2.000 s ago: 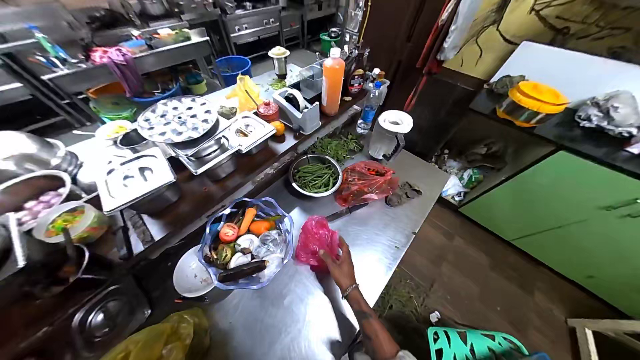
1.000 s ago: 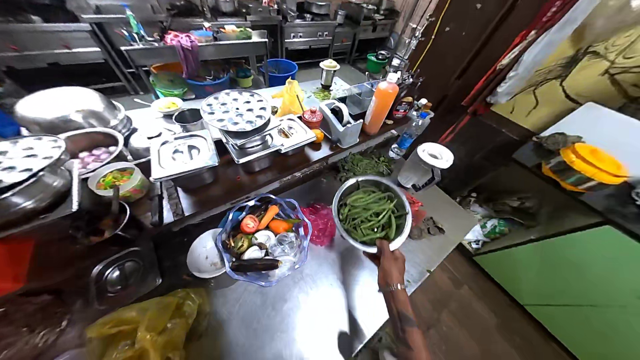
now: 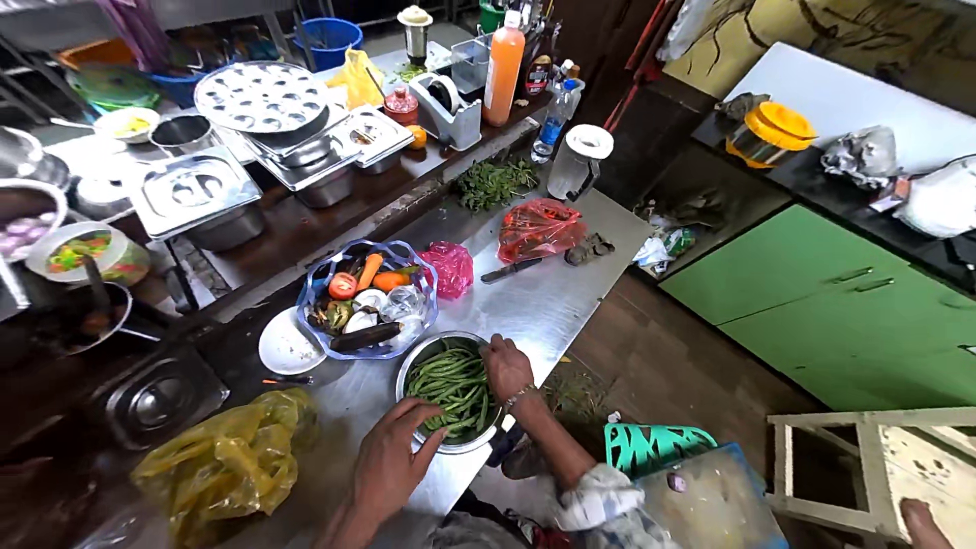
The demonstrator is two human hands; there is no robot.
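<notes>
A round steel bowl point(image 3: 404, 379) of green beans point(image 3: 451, 383) sits near the steel table's front edge. My right hand point(image 3: 507, 370) grips its upper right rim, fingers closed on it. At the bowl's lower left, my left hand point(image 3: 396, 450) is spread, thumb and fingers apart, close to the rim and beans; whether it touches them is unclear. Just behind the bowl stands a blue-edged basket point(image 3: 431, 293) with a carrot, a tomato, an eggplant and other vegetables. A pink plastic bag point(image 3: 450, 269) lies beside the basket, and a knife point(image 3: 511, 271) farther right.
A white bowl point(image 3: 288, 343) and yellow plastic bag point(image 3: 236, 457) lie left. Behind are a red bag point(image 3: 540, 229), leafy greens point(image 3: 494, 183), a blender jug point(image 3: 578, 164) and a raised shelf with steel pans point(image 3: 194, 191). Green cabinets point(image 3: 823, 297) and a wooden stool point(image 3: 869, 473) are at right.
My right hand has brought the bowl of beans from beside the pink bag to the table's near edge. My left hand has come into view. Two seconds ago my right hand was at the pink bag.
</notes>
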